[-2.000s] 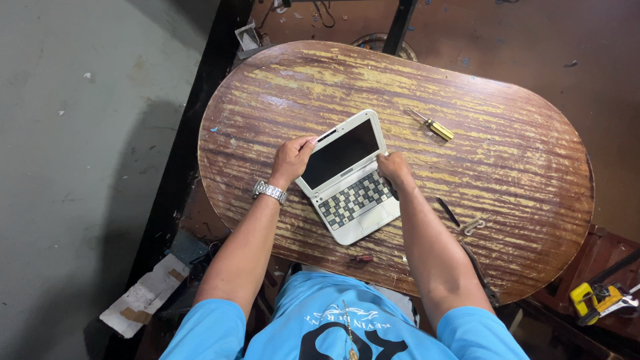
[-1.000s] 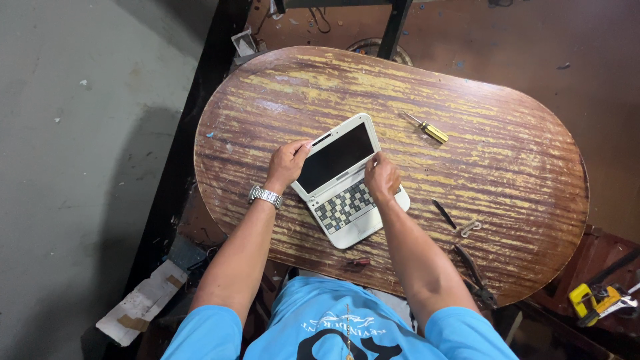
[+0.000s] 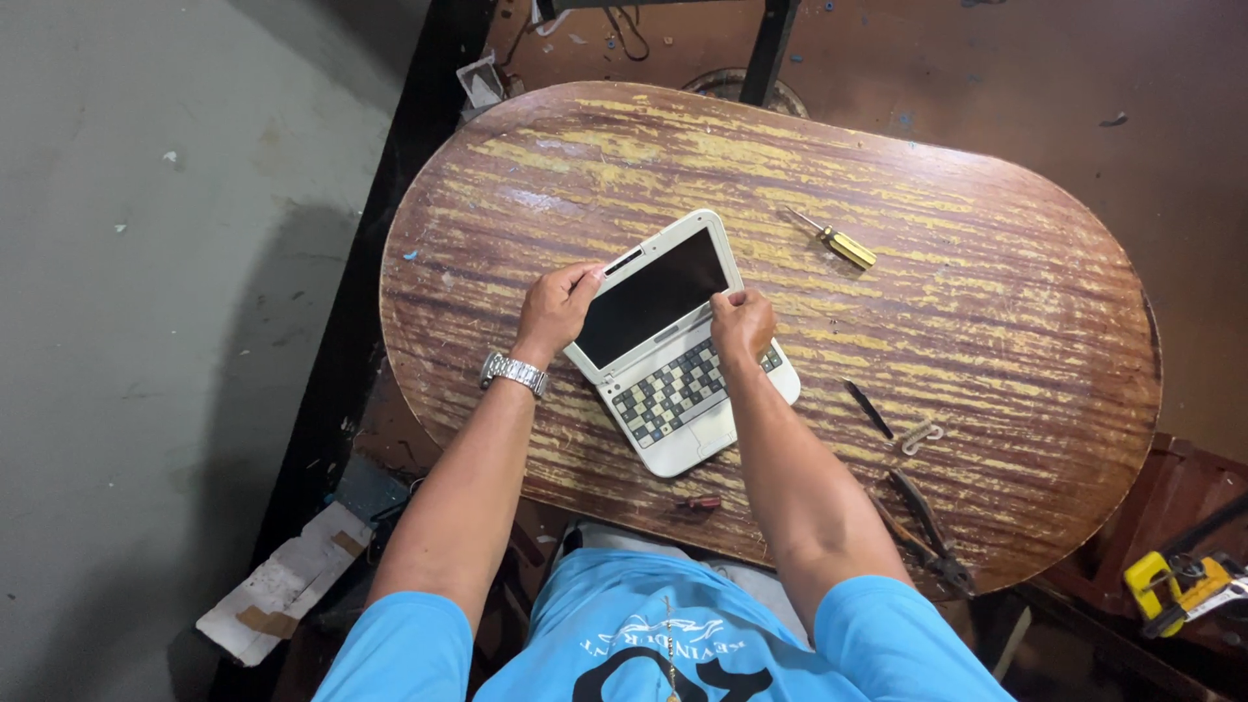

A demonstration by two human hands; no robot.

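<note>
A small white laptop (image 3: pixel 688 438) lies tilted on the oval wooden table, its lid raised and its screen (image 3: pixel 651 302) dark. Its keyboard has mixed dark and pale keys. My left hand (image 3: pixel 558 310), with a metal watch at the wrist, grips the lid's left edge, thumb on the bezel. At the lid's lower right corner, near the hinge, my right hand (image 3: pixel 741 324) is closed with the thumb on the bezel and covers part of the keyboard. Both hands' fingers behind the lid are hidden.
A yellow-handled screwdriver (image 3: pixel 846 248) lies beyond the laptop. To the right are a dark thin blade-like tool (image 3: pixel 868 409), a small pale clip-like piece (image 3: pixel 917 437) and pliers (image 3: pixel 921 531). A small red-handled tool (image 3: pixel 699 504) rests at the near table edge.
My right hand has shifted slightly along the lid's lower right edge over the past two seconds. The left hand keeps its hold on the lid's left side.
</note>
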